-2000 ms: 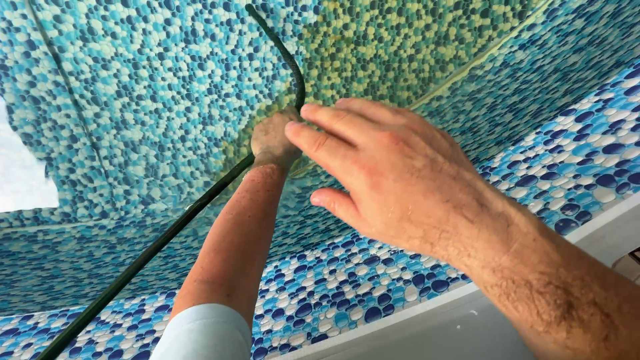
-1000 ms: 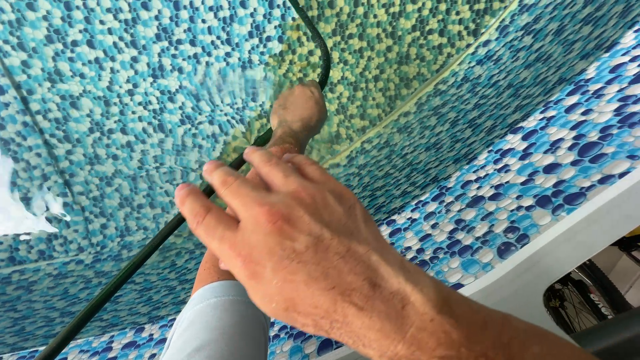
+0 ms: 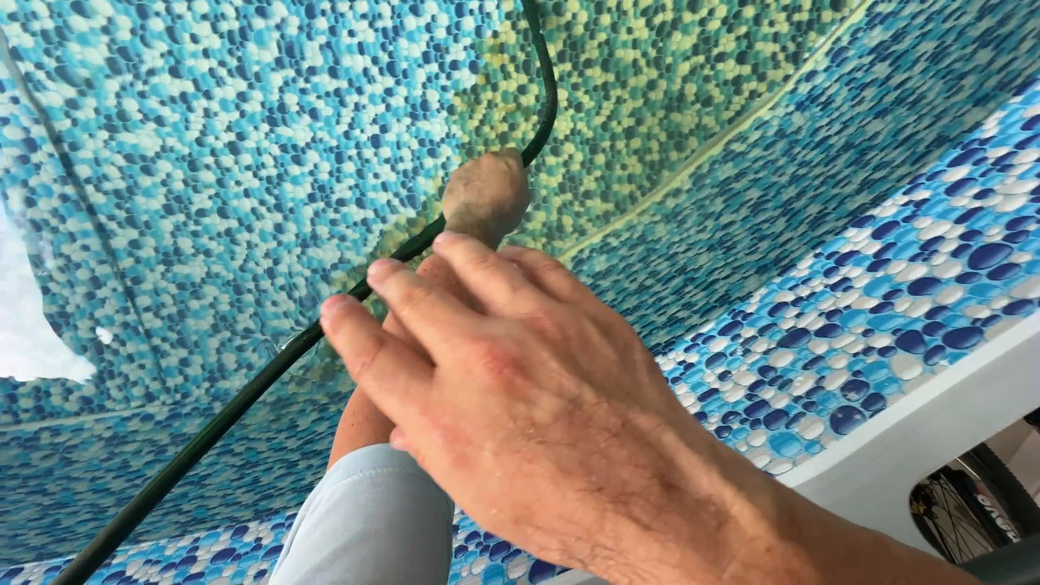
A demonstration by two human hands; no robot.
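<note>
A dark green hose (image 3: 219,422) runs from the lower left into the water of a pool with a pebble-print liner (image 3: 268,146). Under the water, my left hand (image 3: 487,195) is closed around the hose, and its arm wears a light blue sleeve (image 3: 374,520). Beyond that hand the hose bends up toward the top edge. My right hand (image 3: 520,374) is spread above my left forearm and hides part of it. Its fingertips are over or beside the hose; whether they touch it I cannot tell. Yellowish-green discoloured liner or sediment (image 3: 650,106) lies around the hose's far part.
A pale pool rim (image 3: 918,422) crosses the lower right, with a bicycle wheel (image 3: 959,512) beyond it. A seam or fold (image 3: 81,203) runs down the liner at left, near a bright reflection (image 3: 32,325) on the water.
My right hand has moved from beside the left wrist down and left across the left forearm, its fingers now near the hose. My left hand still holds the hose under water.
</note>
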